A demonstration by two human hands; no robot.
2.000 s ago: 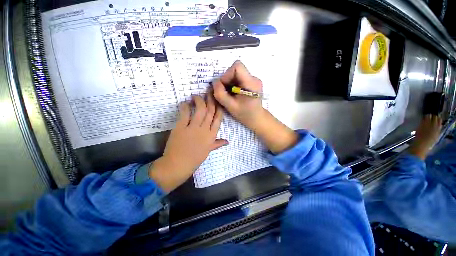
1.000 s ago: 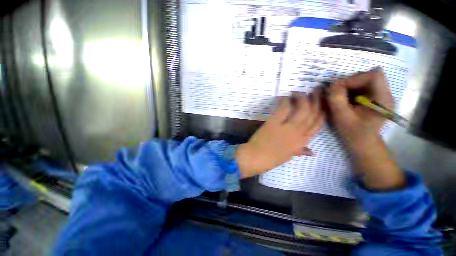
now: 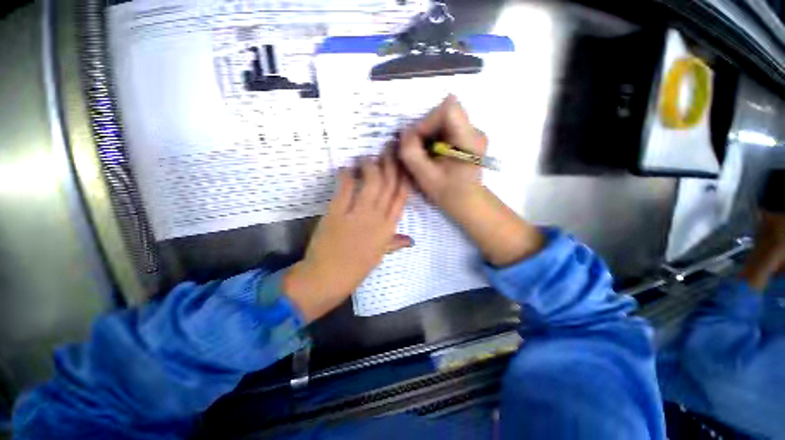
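My right hand (image 3: 448, 155) is shut on a yellow-and-black pen (image 3: 466, 155), its tip hidden by the fingers over the upper rows of the record form. The record form (image 3: 422, 266) is a white ruled sheet under the dark and silver clip of a blue clipboard (image 3: 495, 43). My left hand (image 3: 357, 232) lies flat on the form, fingers spread, fingertips close to the right hand, holding nothing. The work instruction sheet (image 3: 185, 112), with a black part silhouette, lies left of the clipboard.
A black box (image 3: 594, 103) at the right holds white paper and a yellow tape roll (image 3: 685, 93). Another white paper (image 3: 699, 215) lies beside it. A chain-like track (image 3: 110, 129) runs along the left. A rail (image 3: 370, 363) edges the front. Another person's blue sleeve (image 3: 719, 344) is at far right.
The camera view swung left and then back to the right, so the black box and tape roll show again. The right hand still holds the pen and the left hand still rests on the form.
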